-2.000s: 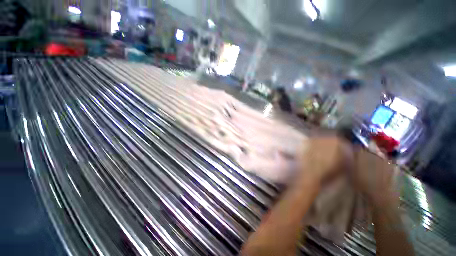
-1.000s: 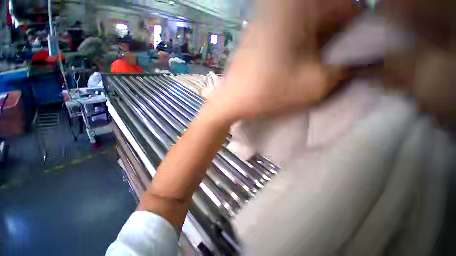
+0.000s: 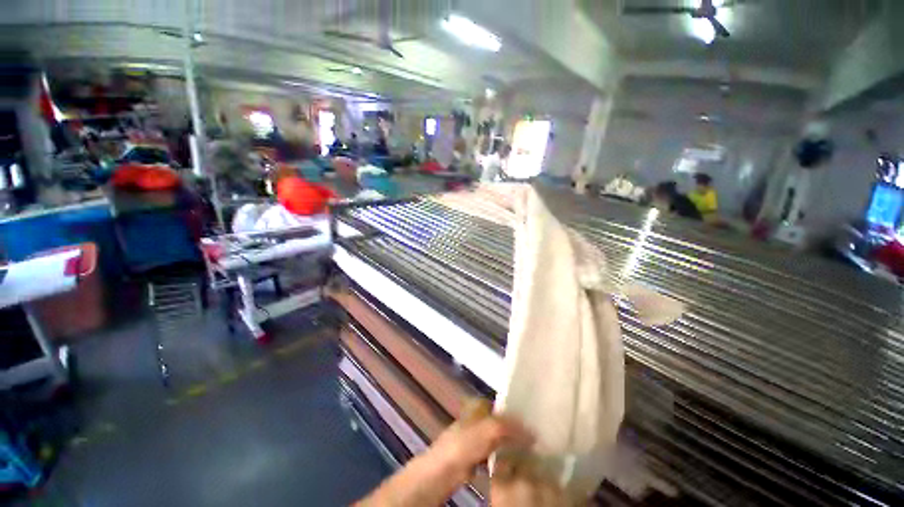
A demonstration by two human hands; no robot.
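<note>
A beige curtain panel (image 3: 565,337) lies gathered lengthwise over the steel-tube rack (image 3: 753,297). It runs from the rack's far end towards me and hangs at the near side, with a loose flap spread to the right. My left hand (image 3: 486,436) comes in from the bottom and is closed on the panel's near left edge. My right hand (image 3: 540,482) is blurred and cut off by the bottom edge. It is beside the left hand, closed on the panel's lower end; its fingertips cannot be made out.
Brown and white layers (image 3: 416,356) sit under the rack's left side. A white-framed stand (image 3: 260,259) and an orange tub (image 3: 74,297) stand on the floor at left. Red-orange cloth (image 3: 302,194) lies beyond. A person in yellow (image 3: 704,196) is behind the rack.
The panel has come down from close before the camera and now stretches along the rack. Both hands have lowered to the bottom of the view. The view shows more of the room.
</note>
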